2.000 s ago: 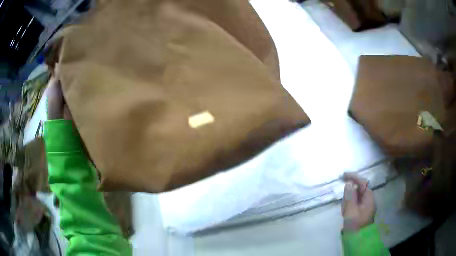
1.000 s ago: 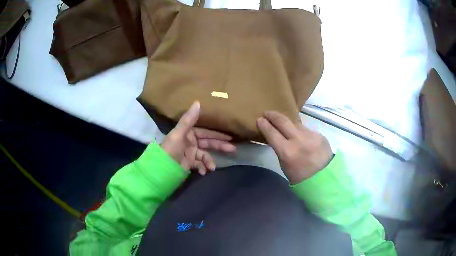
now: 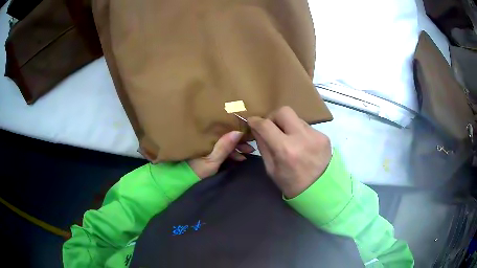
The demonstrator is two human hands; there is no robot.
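A tan-brown tote bag (image 3: 209,63) lies in front of me, its lower edge towards me. A small pale-yellow rectangle of protective film (image 3: 235,107) sits low on its front. My left hand (image 3: 222,152) grips the bag's lower edge, thumb on top and fingers mostly hidden beneath. My right hand (image 3: 295,152) pinches a very thin pick (image 3: 240,118), its tip at the film's lower edge. What lies under the film cannot be seen.
A darker brown bag (image 3: 47,44) lies at the upper left. White padding sheets (image 3: 361,107) with layered edges are right of the bag. More brown bags (image 3: 439,99) lie at the right. A dark floor with a yellow line (image 3: 31,217) shows at lower left.
The bag has come closer and its lower edge is now held by my left hand, which was open before. My right hand has moved up beside the film, with the thin pick now visible.
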